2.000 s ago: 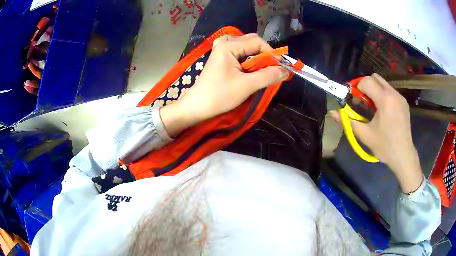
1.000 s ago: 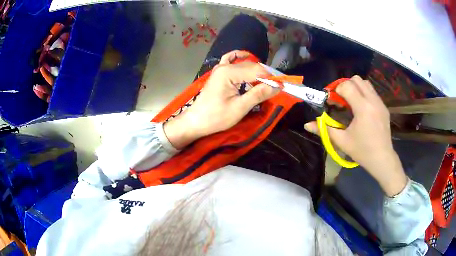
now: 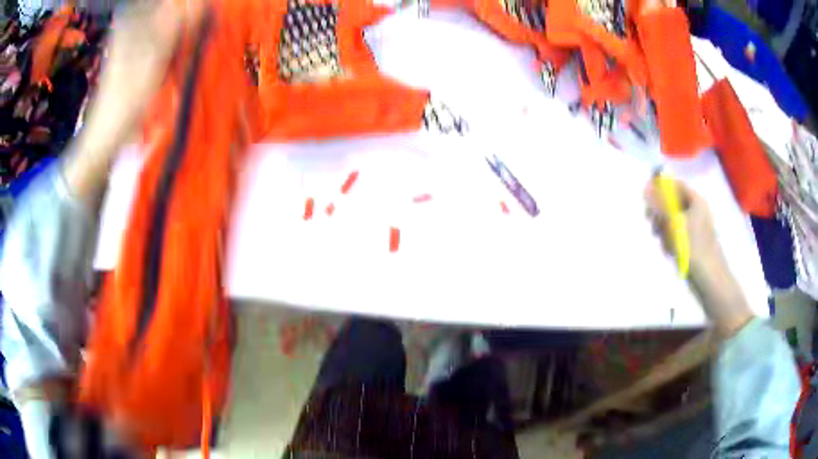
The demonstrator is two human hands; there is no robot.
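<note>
An orange bag (image 3: 193, 224) with a dark strip hangs at the left, partly over the white table's (image 3: 430, 278) front edge; it is blurred. My left hand (image 3: 148, 40) is at the top left, at the bag's upper end, blurred and cut off by the picture's edge; its fingers appear closed on the bag. My right hand (image 3: 686, 220) is over the table's right side and holds the scissors by the yellow handle (image 3: 673, 220). The scissors' blades cannot be made out.
Another orange bag with a patterned panel (image 3: 309, 45) lies at the back left of the table. More orange bags (image 3: 673, 81) lie at the back right. Thread snips (image 3: 513, 186) and several orange scraps (image 3: 395, 238) lie mid-table. Dark and orange pieces (image 3: 45, 81) are at far left.
The view has turned up to the tabletop. My left hand has carried the bag from the lap to the left. My right hand has moved the scissors away from the bag, over the table's right.
</note>
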